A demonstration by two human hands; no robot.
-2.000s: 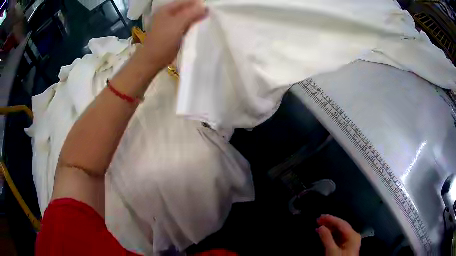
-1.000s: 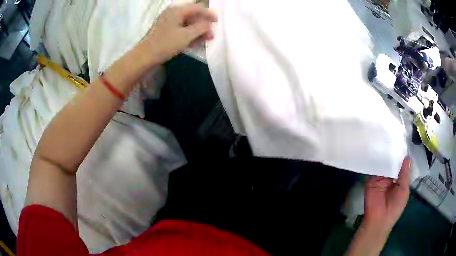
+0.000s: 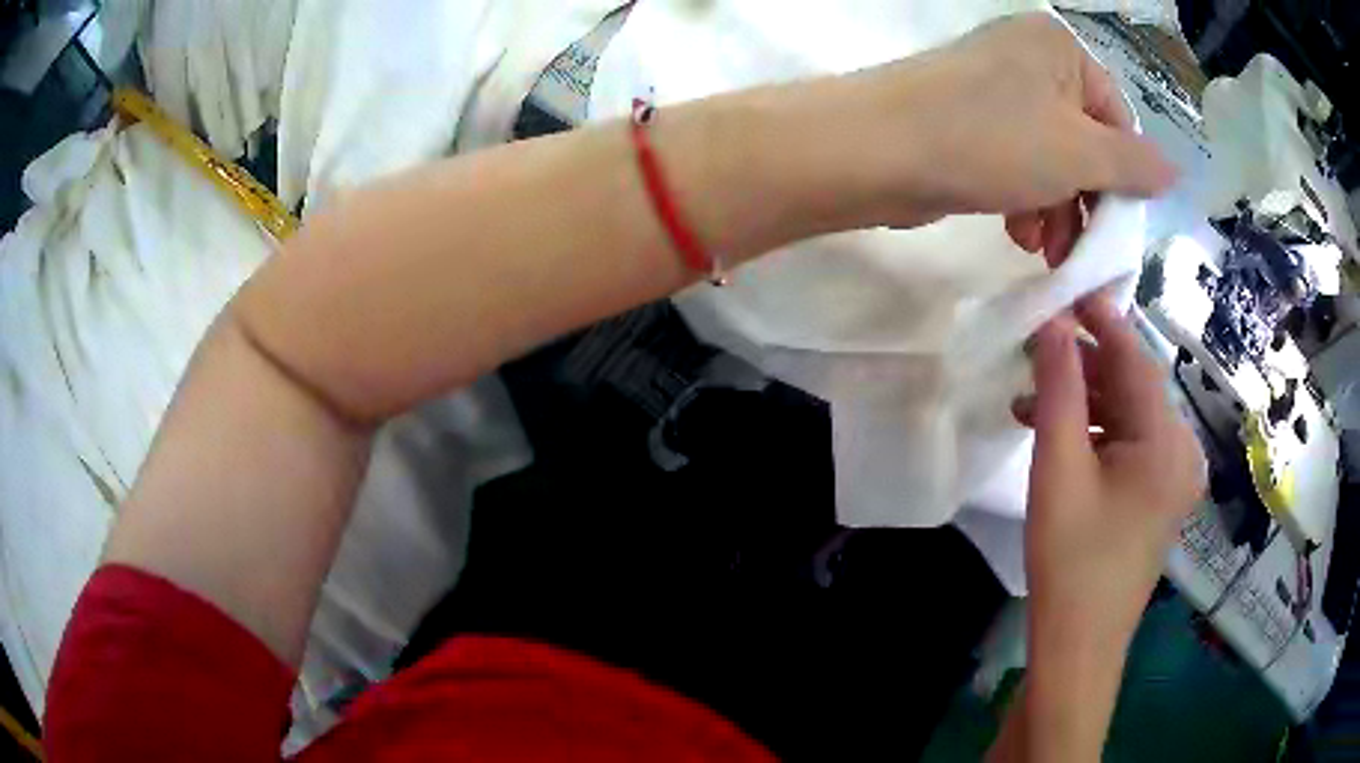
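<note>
A white fabric piece (image 3: 895, 432) hangs from both hands in front of the machine, its lower edge over my dark lap. My left hand (image 3: 1044, 134) reaches across from the left and pinches the fabric's edge from above. My right hand (image 3: 1111, 418) is just below it, fingers bent around the same edge. The two hands are close together. The fabric between the fingers is bunched and partly hidden by them. The dark metal needle area (image 3: 1253, 298) of the sewing machine is right of the hands, not touched by them.
A large heap of white cloth (image 3: 120, 358) lies at the left, with a yellow bar (image 3: 209, 161) across it. More white cloth (image 3: 388, 90) hangs at the top left. A yellow patch (image 3: 1268, 465) is on the machine's lower part. Green floor (image 3: 1193, 686) shows at the bottom right.
My left hand has moved right across the fabric to the right-hand edge. My right hand has risen slightly beside it. The fabric, spread wide a second ago, is now gathered between them.
</note>
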